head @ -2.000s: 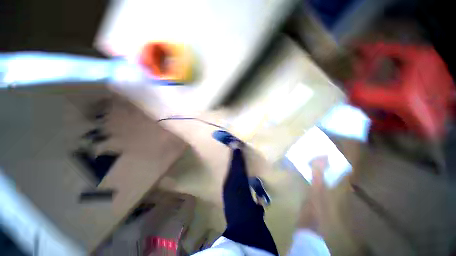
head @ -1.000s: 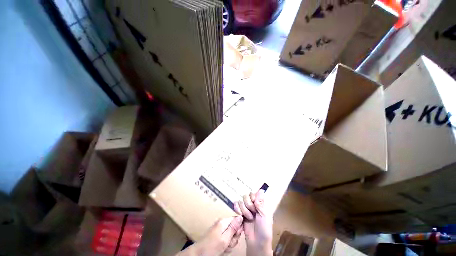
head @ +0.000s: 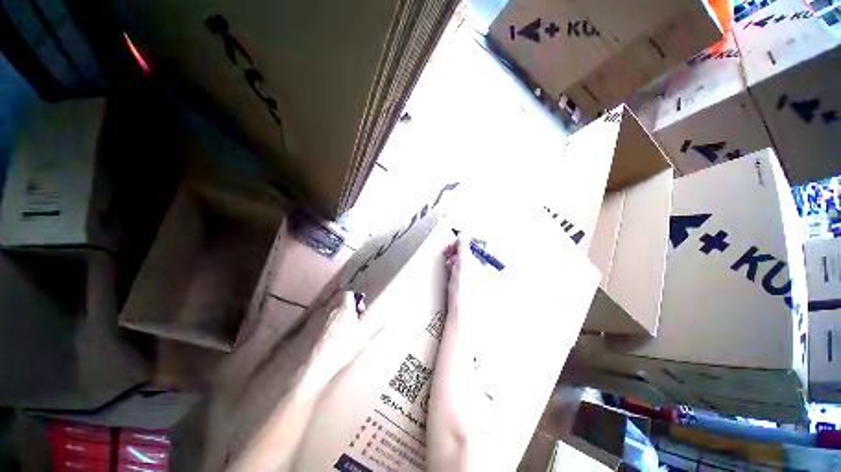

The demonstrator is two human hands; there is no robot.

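A large brown carton (head: 516,323) with a QR code and dark print stands in front of me, its upper part washed out by glare. My left hand (head: 356,306) is at the carton's left edge; its fingers are mostly hidden. My right hand (head: 452,258) is on the carton's bright face near the far end, small and overexposed. A short dark bar lies just right of its fingers; I cannot tell whether it is print or a tool. Whether either hand holds anything is unclear.
Flattened cartons (head: 369,120) stand upright at upper left. An open carton (head: 636,240) and a printed carton (head: 738,277) are at right. An open empty carton (head: 207,267) is at left. Red product boxes (head: 88,447) sit in a carton at lower left. More cartons are at upper right.
My hands were close together low on the carton; now they are apart and farther up it. The view has shifted and the carton's QR code now shows. A dark item at my right hand is no longer clear.
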